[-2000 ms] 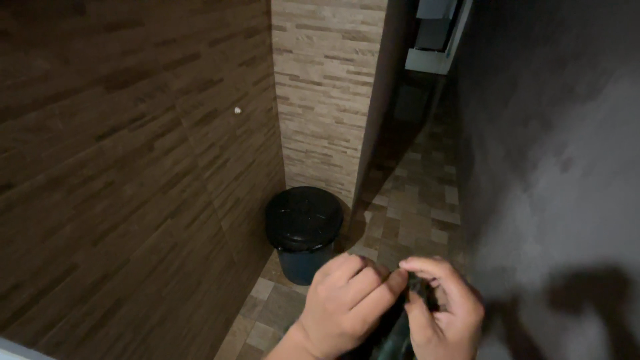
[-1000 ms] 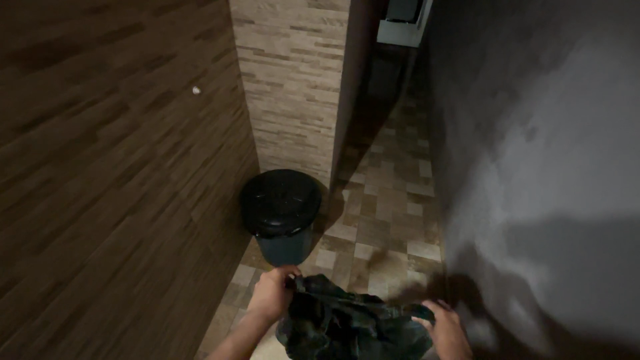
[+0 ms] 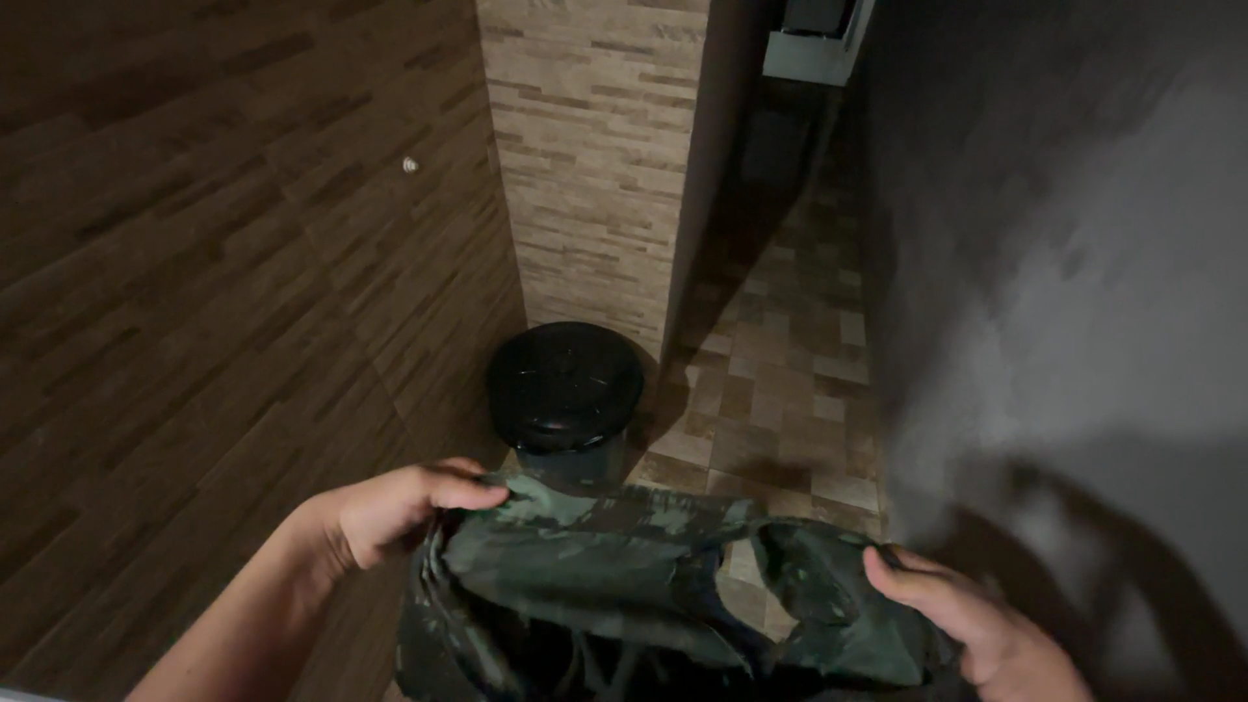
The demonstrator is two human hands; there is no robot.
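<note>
A dark green camouflage-patterned cloth garment point(image 3: 585, 575) is stretched between my two hands at the bottom of the head view. My left hand point(image 3: 400, 507) pinches its upper left edge, thumb on top. My right hand point(image 3: 955, 604) grips its right side, with the thumb along the edge. A gap in the fabric right of the middle shows floor tiles through it. The garment's lower part runs out of the frame, and folds hide its exact kind.
A black-lidded bin point(image 3: 565, 385) stands in the corner, beyond the garment. Brown textured tile wall point(image 3: 244, 292) is at left, a grey wall point(image 3: 1092, 322) at right. A tiled floor passage point(image 3: 770, 390) leads back to a white object point(image 3: 809, 57).
The hands, close together two seconds ago on the bunched dark cloth, have moved apart. The garment is now spread wide between them, and more of it shows.
</note>
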